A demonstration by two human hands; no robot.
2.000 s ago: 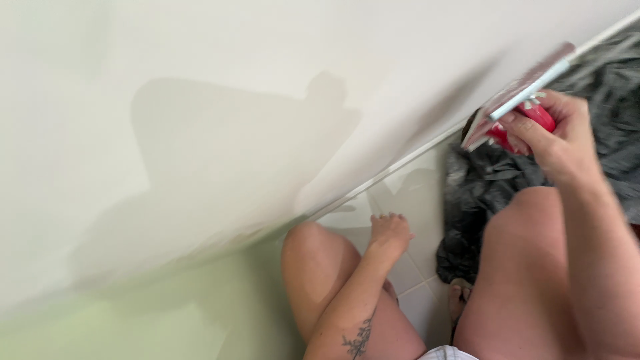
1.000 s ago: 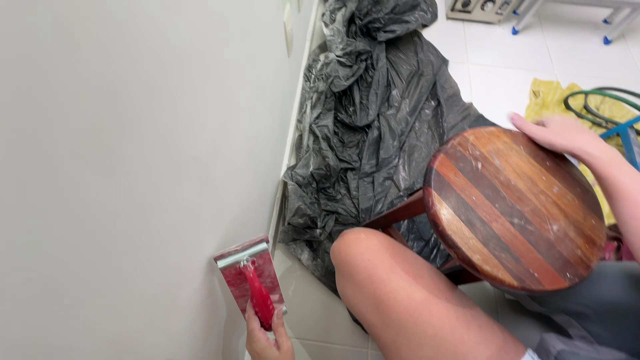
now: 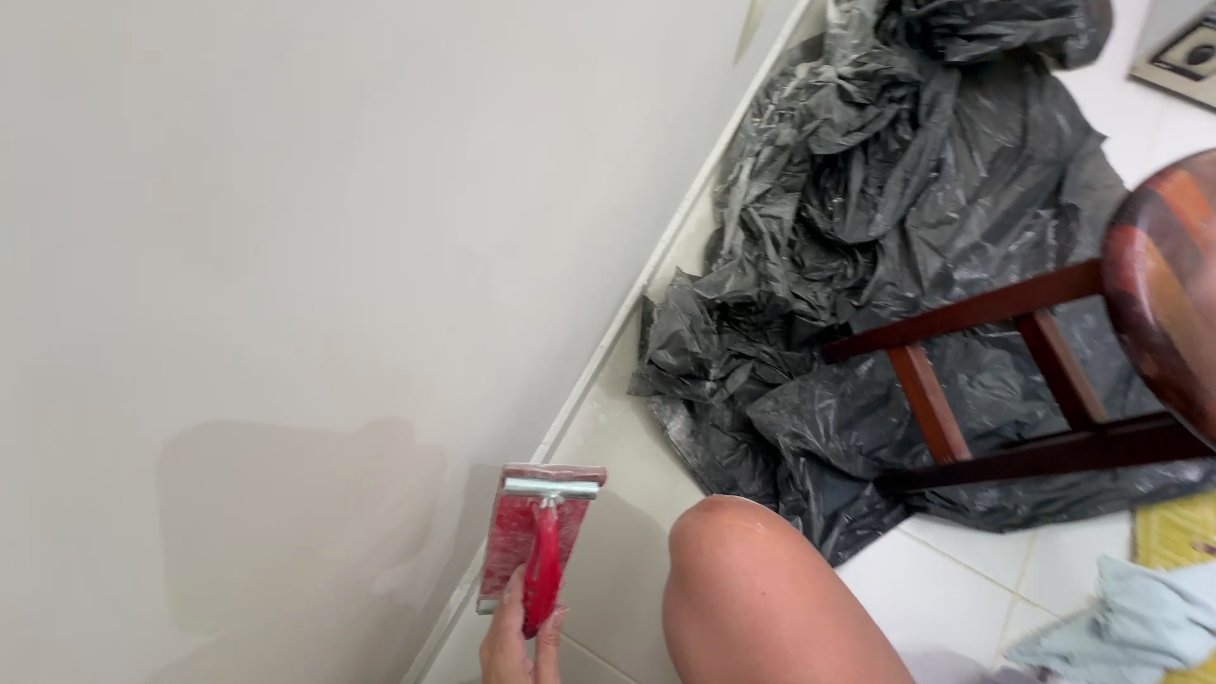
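My left hand [image 3: 521, 641], low in the view, grips the red handle of a hand sander [image 3: 540, 537]. The sander has a dusty red base plate and metal clamps at its ends. It is held beside the foot of the pale wall [image 3: 332, 237], over the white baseboard strip; whether it touches the wall cannot be told. My right hand cannot be made out in the current view. A wooden stool [image 3: 1164, 294] with a striped seat and dark red legs leans into view at the right.
A crumpled black plastic sheet [image 3: 855, 218] spreads over the tiled floor [image 3: 959, 570] along the wall, partly under the stool. My bent knee [image 3: 750, 570] is right of the sander. A pale blue cloth [image 3: 1130, 617] lies by a yellow item [image 3: 1178, 532]. An appliance corner [image 3: 1183, 57] shows top right.
The sander was in my right hand two seconds ago and was in my left hand one second ago, when my right hand lay on the stool seat. The view has shifted, leaving the stool partly cut off.
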